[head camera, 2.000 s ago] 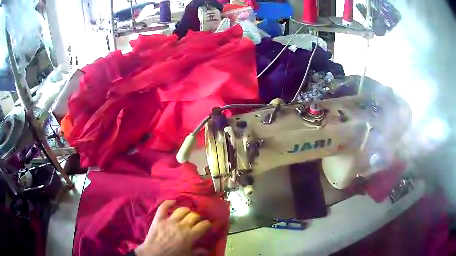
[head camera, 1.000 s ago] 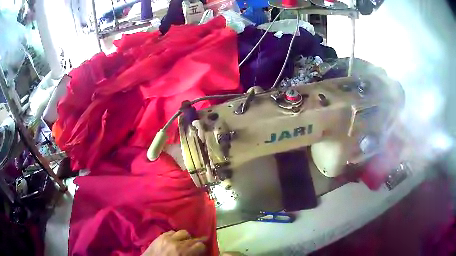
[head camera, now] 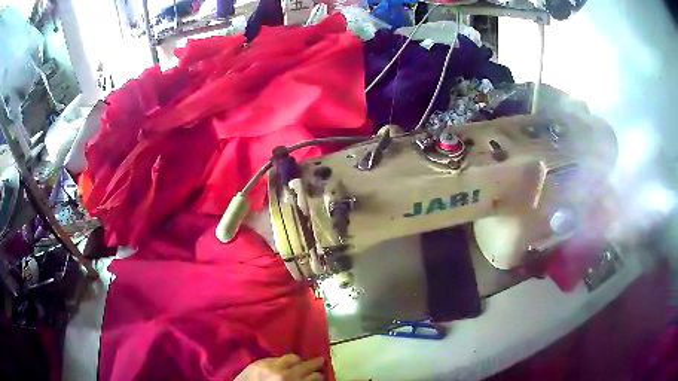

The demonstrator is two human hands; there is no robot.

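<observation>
The red fabric piece lies flat with soft folds left of the needle, its right edge running down from the presser foot area. The cream sewing machine with green lettering stands to its right, a bright light at the needle. My left hand is at the bottom edge, partly cut off, resting on the fabric near its right edge; its fingers are bent and whether they grip cloth is unclear. My right hand is out of the picture.
A heap of red pieces lies behind the workpiece. A pale knob on a curved arm hangs left of the machine head. Blue snips and a dark pad lie right of the needle. Purple fabric is behind the machine.
My left hand has moved down toward the bottom edge, and the fabric beside the needle now lies flatter. Fingertips briefly visible at the bottom edge are gone. The view has shifted.
</observation>
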